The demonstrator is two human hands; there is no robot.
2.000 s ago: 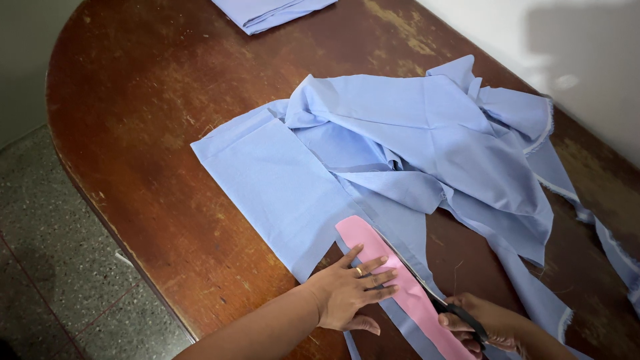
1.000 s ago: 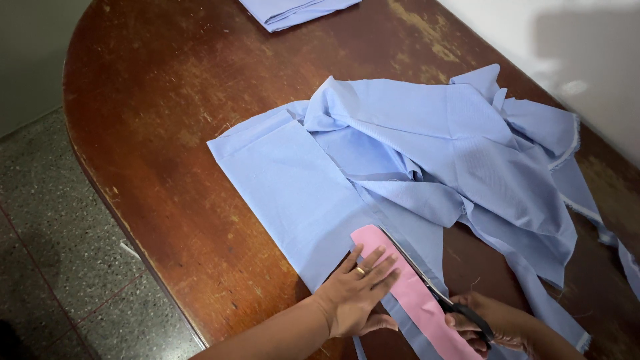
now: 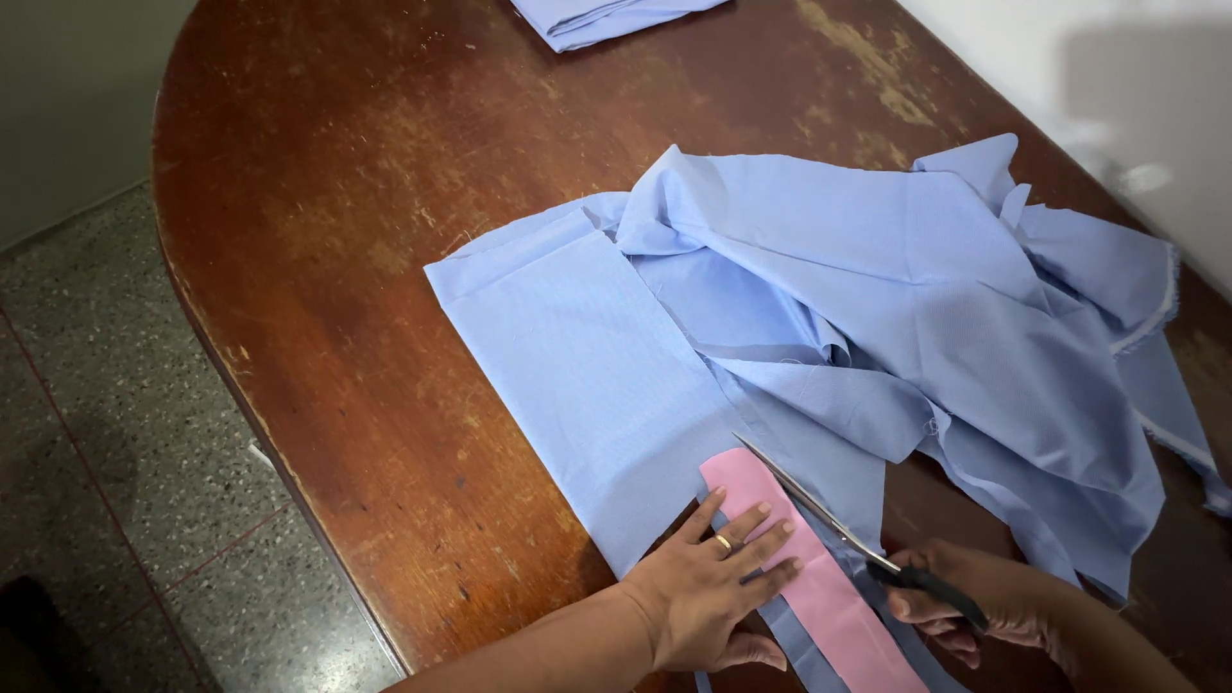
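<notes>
My left hand (image 3: 707,587), with a ring on one finger, lies spread on a long pink pattern strip (image 3: 818,587), pressing it onto light blue fabric (image 3: 577,375). In my right hand (image 3: 972,597) is a pair of scissors (image 3: 828,520) with black handles and metal blades. The blades run along the right edge of the pink strip, tips near its rounded top end, over the blue fabric. Part of the fabric under the strip is hidden. To the right, the rest of the blue fabric lies in loose, crumpled folds with frayed edges.
A folded piece of blue fabric (image 3: 616,19) lies at the far side of the worn wooden table (image 3: 337,289). The table's curved edge runs down the left, above a speckled floor (image 3: 221,539). A white wall (image 3: 1107,115) borders the table at the upper right.
</notes>
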